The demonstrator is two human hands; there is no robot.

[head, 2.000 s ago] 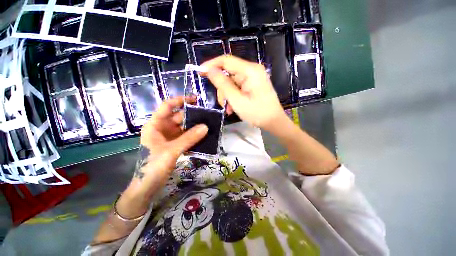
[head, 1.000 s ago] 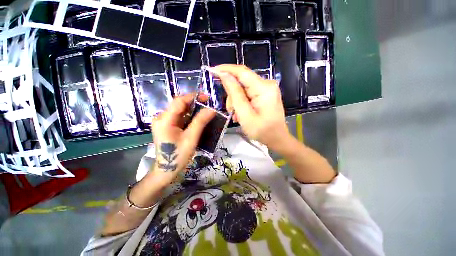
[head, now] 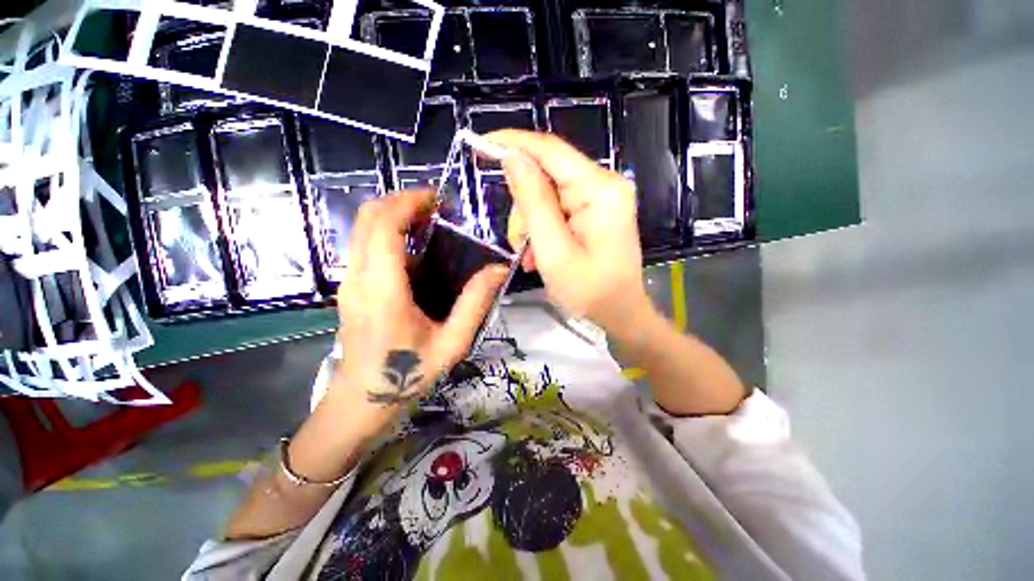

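A flat rectangular housing (head: 454, 261) with a thin silver rim is held tilted between both hands, above the tray's front edge. Its near half is black, its far half clear. My left hand (head: 397, 289) grips the near half, with the thumb at its lower right side and fingers at the left edge. My right hand (head: 573, 216) is at the far top corner and right edge; thumb and forefinger pinch a small pale edge there. I cannot tell whether that is film or the housing's rim.
A black blister tray (head: 669, 244) holds housings in rows. A die-cut sheet (head: 374, 91) of black rectangles lies over its upper left. White waste lattice (head: 102, 272) is tangled at left. A green mat (head: 811, 170) is at right, a red stool (head: 79, 437) below left.
The housing has turned and tilted from nearly upright to slanting. My left thumb has moved from the middle of the black half to its right edge.
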